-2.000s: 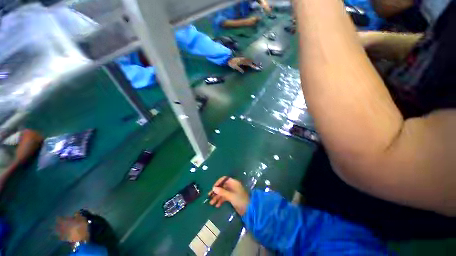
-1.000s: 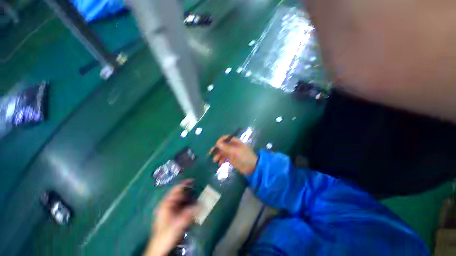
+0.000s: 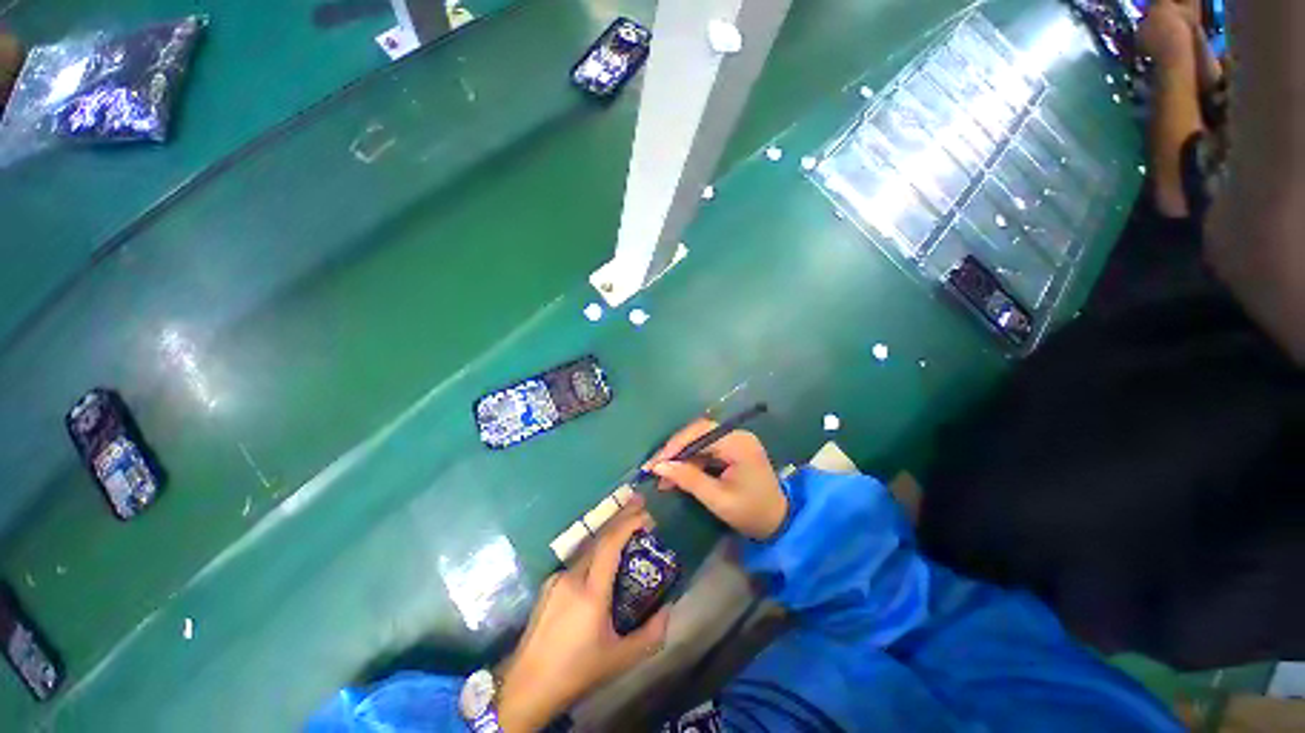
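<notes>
My left hand [image 3: 580,623], with a watch on the wrist, holds an open phone unit [image 3: 647,580], black with a silvery board, near the front edge. My right hand [image 3: 727,480] holds a thin dark tweezers-like tool [image 3: 733,427]. Its tip is at the cream sticker pieces [image 3: 590,524], just above the phone. My left fingertips partly cover the lower end of the stickers. Whether anything is at the tool tip is too small to tell. Another open phone unit [image 3: 544,403] lies on the green surface beyond my hands.
A grey post [image 3: 687,158] stands beyond the hands. A clear blister tray [image 3: 916,172] holding a phone [image 3: 989,299] is at right. More phones [image 3: 116,453] lie on the belt at left and far side. A bag of small parts [image 3: 108,86] is far left. Another person's arm [image 3: 1176,108] is at right.
My left hand has moved to the stickers and now shows clearly with the phone unit. My right hand has come down beside it with the tool. The view has shifted and is sharper.
</notes>
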